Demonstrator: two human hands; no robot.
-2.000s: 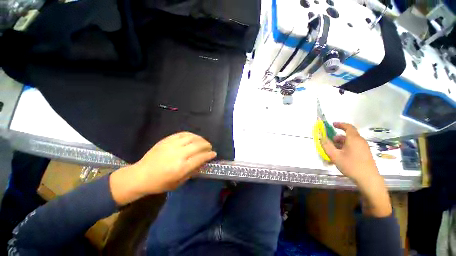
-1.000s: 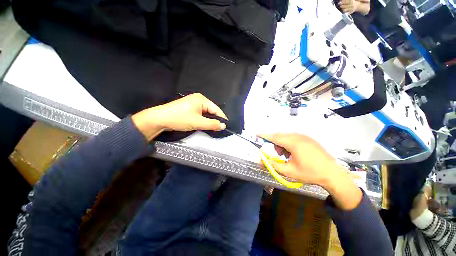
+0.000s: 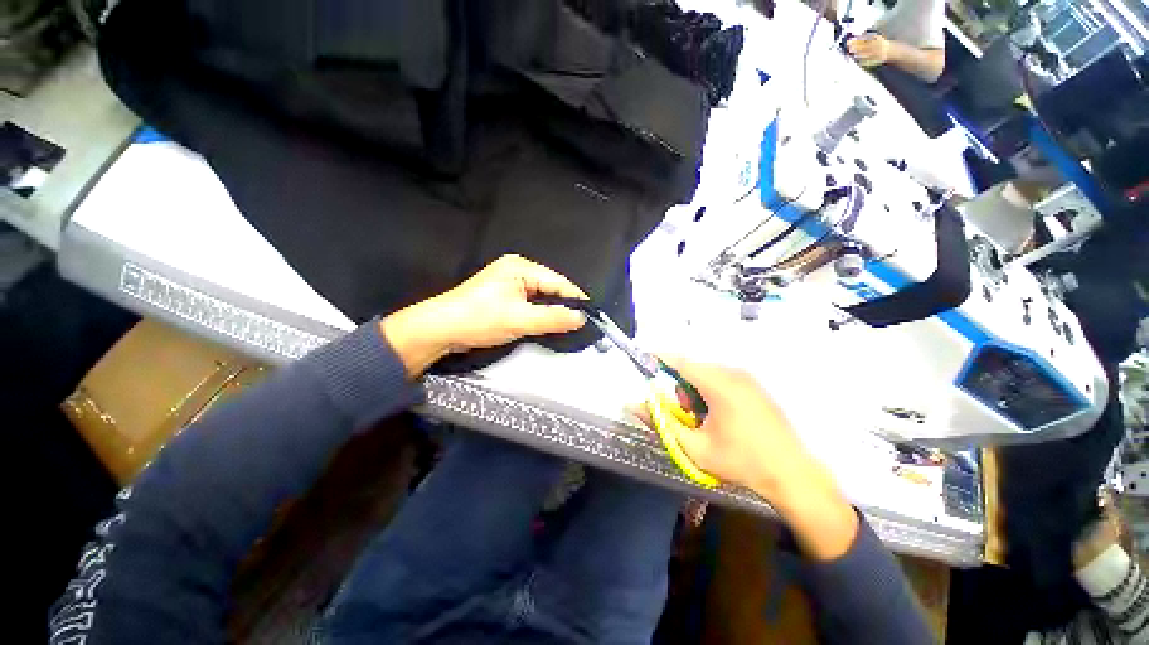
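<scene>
A large black garment piece [image 3: 416, 214] is spread on the white sewing table, left of the machine. My left hand [image 3: 498, 309] pinches the edge of the black cloth between thumb and fingers, near the table's front edge. My right hand [image 3: 743, 435] grips the scissors [image 3: 680, 444] by their yellow and green handle loops. The scissors' blades point up and left and their tips are at the cloth edge, beside my left fingertips. Whether the blades touch the cloth is hard to tell.
The white sewing machine [image 3: 819, 202] with a blue stripe stands to the right, a black strip [image 3: 926, 284] over its head. A printed scale [image 3: 542, 422] runs along the front edge. Small tools [image 3: 914, 466] lie at the right end. A cardboard box [image 3: 164, 397] is below. Another person's hand [image 3: 869, 51] shows at the top.
My right hand picked up the scissors from beside the machine and moved left to the cloth edge. My left hand went from resting flat to pinching the edge. The view has turned.
</scene>
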